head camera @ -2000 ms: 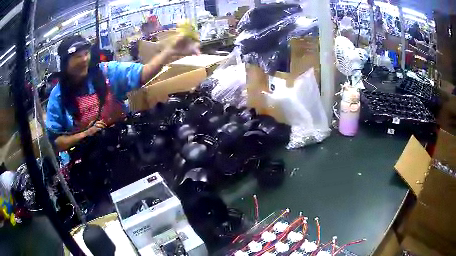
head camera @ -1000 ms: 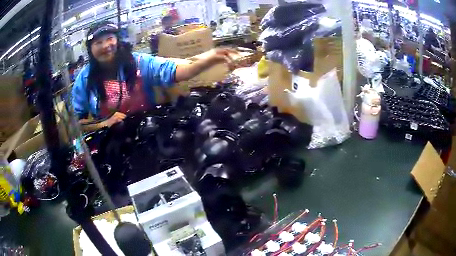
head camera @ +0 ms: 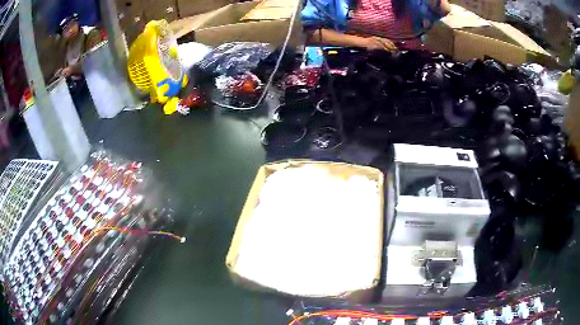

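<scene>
Neither of my hands is in the picture. A row of small wired units with white tops (head camera: 467, 317) lies at the bottom edge, partly cut off, with red and orange leads along it. The white-grey screw feeder (head camera: 434, 219) stands just behind the row, with its clear window on top and metal pick-up head at the front. An open shallow carton (head camera: 386, 190) stands left of the feeder, filled with white parts that look overexposed. The screwdriver body cannot be made out.
Stacked trays of units with red wires (head camera: 70, 222) lie at the left. A yellow fan-like object (head camera: 151, 63) stands behind them. Glossy black housings (head camera: 509, 146) are heaped behind and right of the feeder. A person (head camera: 381, 22) sits opposite, near open cardboard boxes (head camera: 490, 41).
The view has swung left and down. The stacked trays and the whole white-parts carton now show. The pink bottle and black trays at the right have left the picture.
</scene>
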